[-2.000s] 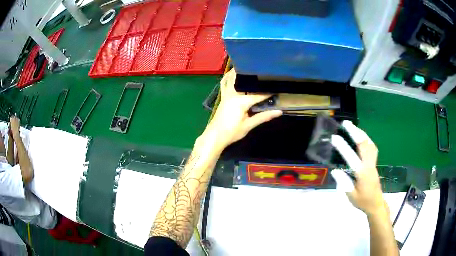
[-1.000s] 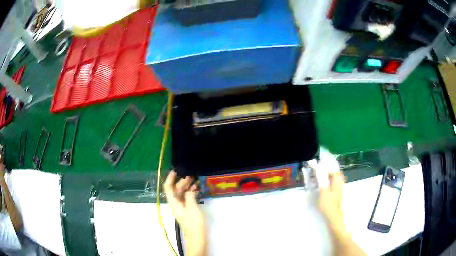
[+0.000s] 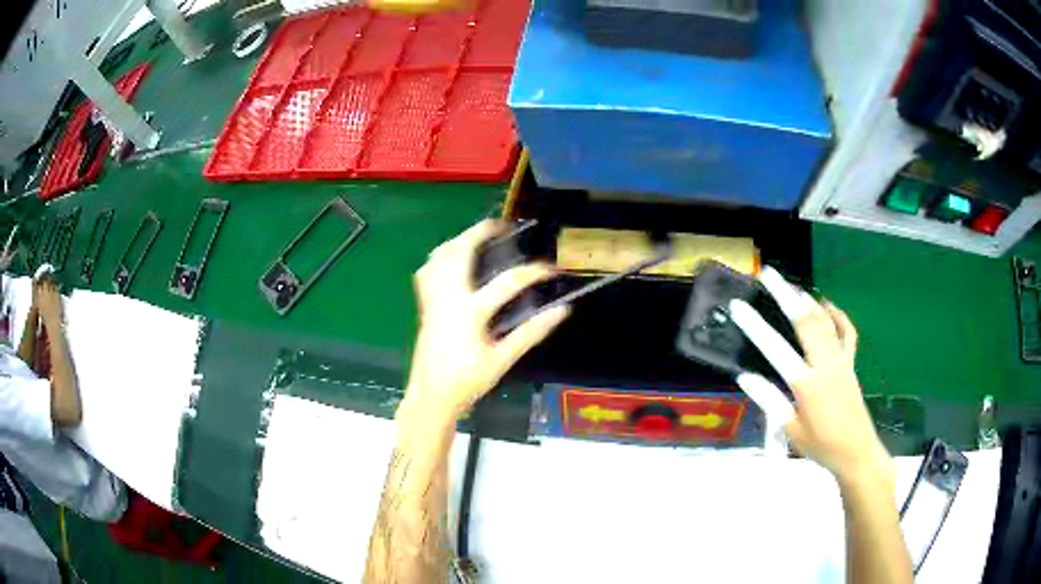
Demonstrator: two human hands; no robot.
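My left hand (image 3: 474, 314) holds a dark phone case (image 3: 594, 285) by its left end, tilted over the black sliding tray; its outline is blurred. The gold-tan press fixture (image 3: 616, 251) lies in the tray, partly behind that case. My right hand (image 3: 805, 376), with white finger cots, holds a dark case part (image 3: 713, 317) with a camera cutout, just right of and in front of the fixture. How far this part extends under my fingers is hidden. The red start button (image 3: 654, 423) is on the tray's front panel.
Blue press head (image 3: 674, 143) stands above the tray, grey control box (image 3: 873, 126) to its right. Red plastic tray (image 3: 377, 103) lies back left. Case frames (image 3: 311, 256) lie on the green bench at left. A phone case (image 3: 934, 496) lies front right. A person's arms (image 3: 57, 354) show far left.
Both hands have come back from the tray's front corners to over the tray, each now with a dark part. The view has shifted; the frames at left have changed position.
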